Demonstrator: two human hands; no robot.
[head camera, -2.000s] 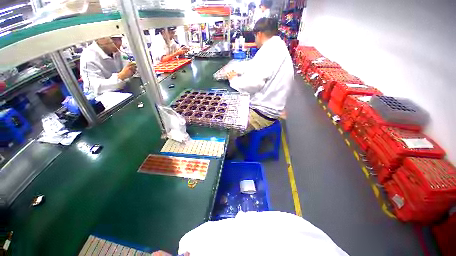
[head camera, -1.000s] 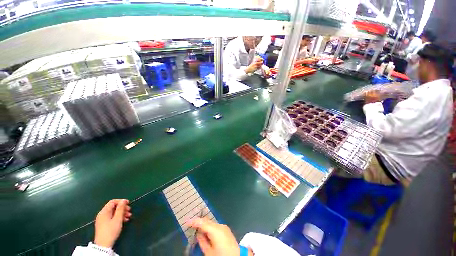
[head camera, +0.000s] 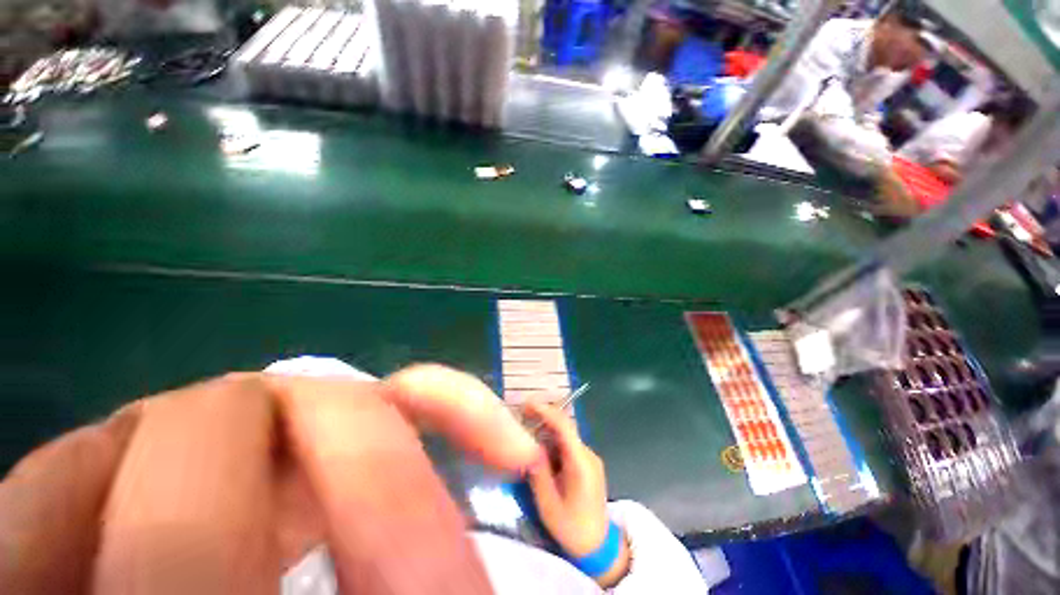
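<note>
My left hand (head camera: 267, 477) is very large and blurred close to the camera at lower left, its fingers bent; whether it holds anything is hidden. My right hand (head camera: 566, 479), with a blue wrist band (head camera: 600, 550), is over the lower part of a tan strip sheet with blue edges (head camera: 531, 349). It holds thin tweezers (head camera: 575, 395), tip pointing up and right. An orange-red label sheet (head camera: 744, 401) lies to the right, with a second strip sheet (head camera: 814, 430) beside it.
Small modules (head camera: 575, 184) lie spaced along the green belt (head camera: 384, 215). Ribbed white-grey trays (head camera: 442, 58) stand across it. A crumpled clear bag (head camera: 854, 331) and dark-pocketed blister tray (head camera: 942, 401) are at right. A yellow ring (head camera: 732, 458) lies beside the orange-red sheet. People in white sit beyond.
The view has swung left and down. My left hand has come up from the bench edge to close before the camera. My right hand stays over the strip sheet, tweezers now clearer.
</note>
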